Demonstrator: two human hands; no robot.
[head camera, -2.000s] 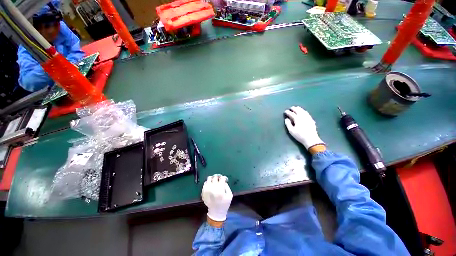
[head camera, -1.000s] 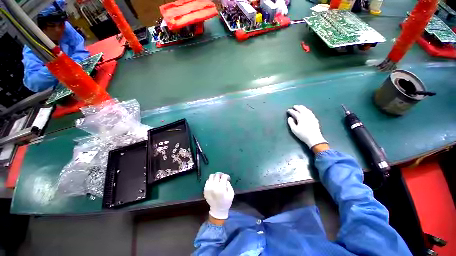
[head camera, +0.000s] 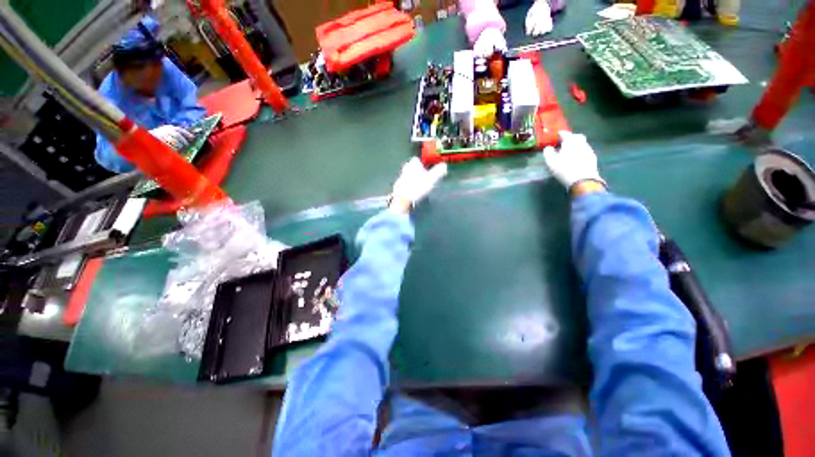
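A power supply board (head camera: 487, 141) lies component side up on a red board carrier (head camera: 551, 112) across the bench. It has white heatsinks (head camera: 462, 92), a yellow-wrapped transformer (head camera: 484, 116) and dark parts. My left hand (head camera: 417, 182), in a white glove, is at the carrier's near left corner. My right hand (head camera: 573, 161), also gloved, is at its near right corner. Both hands grip the carrier's near edge, fingertips partly hidden. Another person's gloved hand (head camera: 490, 42) is at the board's far side.
A black parts tray (head camera: 239, 326) and clear plastic bags (head camera: 192, 268) lie left. An electric screwdriver (head camera: 701, 312) and metal can (head camera: 755, 210) are right. A green board (head camera: 661, 58) lies far right, a red-topped unit (head camera: 365, 40) far left. A person (head camera: 152, 94) sits left.
Both my hands have reached forward from the bench's near part and taken hold of the carrier. The board on it has come nearer and turned. Another person's gloved hands have appeared behind it.
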